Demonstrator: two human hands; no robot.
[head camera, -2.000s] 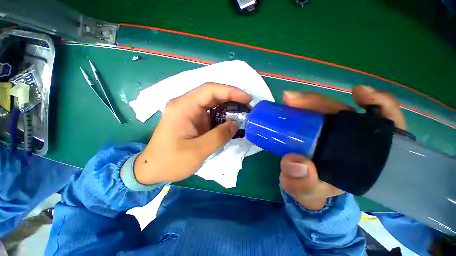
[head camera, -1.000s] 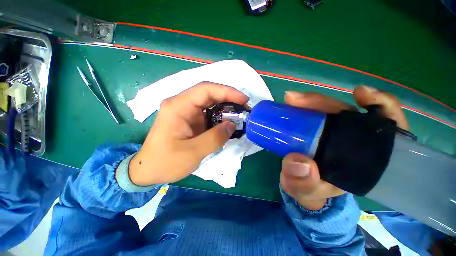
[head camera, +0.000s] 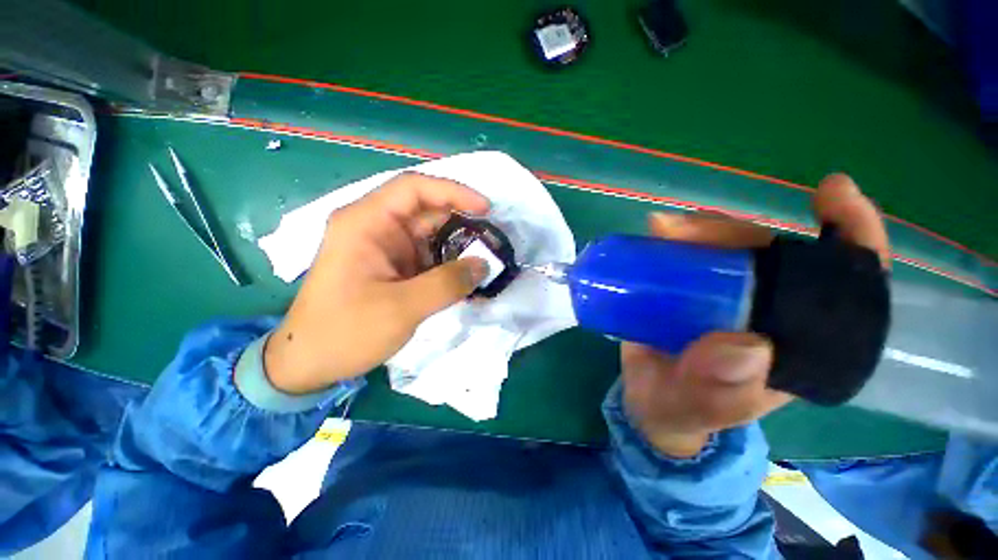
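Observation:
My left hand (head camera: 367, 279) holds a round black electronic module (head camera: 479, 249) with a white label between fingers and thumb, label side up. My right hand (head camera: 700, 377) grips the dispensing cartridge (head camera: 662, 290), with its blue front pointing left and a black grip sleeve (head camera: 826, 317) behind it. The short pale dispensing needle (head camera: 547, 270) is at the module's right rim; I cannot tell whether it touches. A white wiping cloth (head camera: 465, 377) lies on the green bench under both. The cartridge's rear end is out of the picture.
Silver tweezers (head camera: 197, 219) lie left of the cloth. A metal parts tray (head camera: 79, 224) with mixed items is at the far left. Another round module (head camera: 559, 37) and a small black part (head camera: 662, 26) lie on the green conveyor belt (head camera: 438, 55). Blue sleeves of people show at both lower sides.
The cartridge has moved right and turned more level, showing the needle and more of the module. My left hand has shifted slightly left. More of the two belt parts shows.

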